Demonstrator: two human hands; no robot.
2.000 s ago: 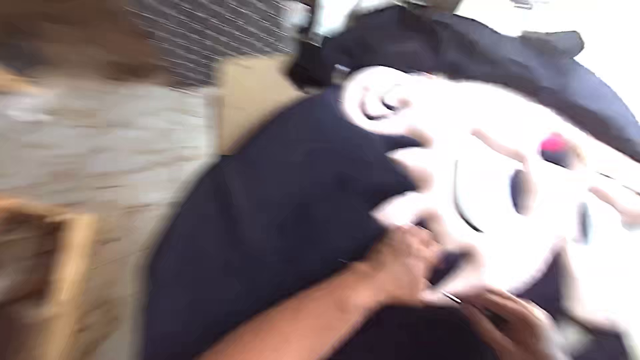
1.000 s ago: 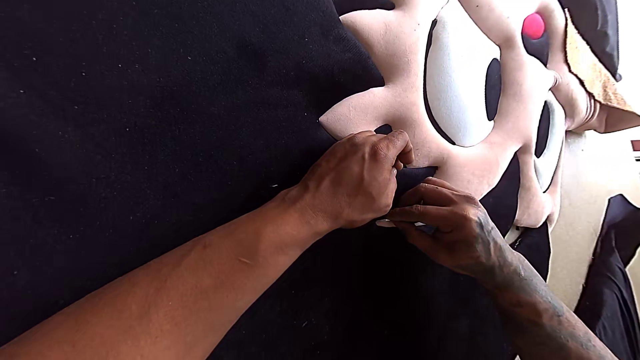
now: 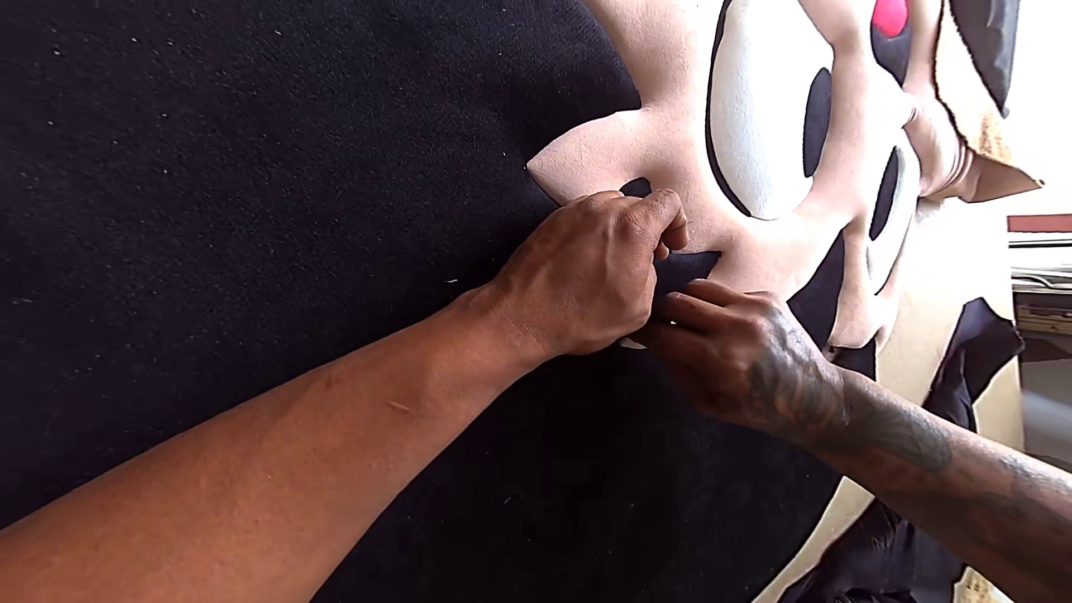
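Black fabric point(image 3: 251, 184) fills much of the head view. Padded beige fabric point(image 3: 687, 142) forms a cartoon face on it, with white padded eyes point(image 3: 754, 109), black oval pupils and a pink-red spot point(image 3: 889, 17). My left hand point(image 3: 586, 272) lies with curled fingers over a pointed beige piece, by a small black patch. My right hand point(image 3: 737, 356), tattooed on its back, pinches at the black fabric just beside it, below the beige edge. A small pale tip shows between the two hands. What the fingertips hold is hidden.
Dark fabric scraps point(image 3: 971, 360) lie on a pale surface point(image 3: 913, 360) at the right. Beyond them, a stack of flat items point(image 3: 1043, 276) stands at the right edge. A beige flap point(image 3: 1001, 180) sticks out at upper right.
The view has swung in close over the fabric since the first frame. From one second ago, both hands remain at nearly the same spot by the beige edge.
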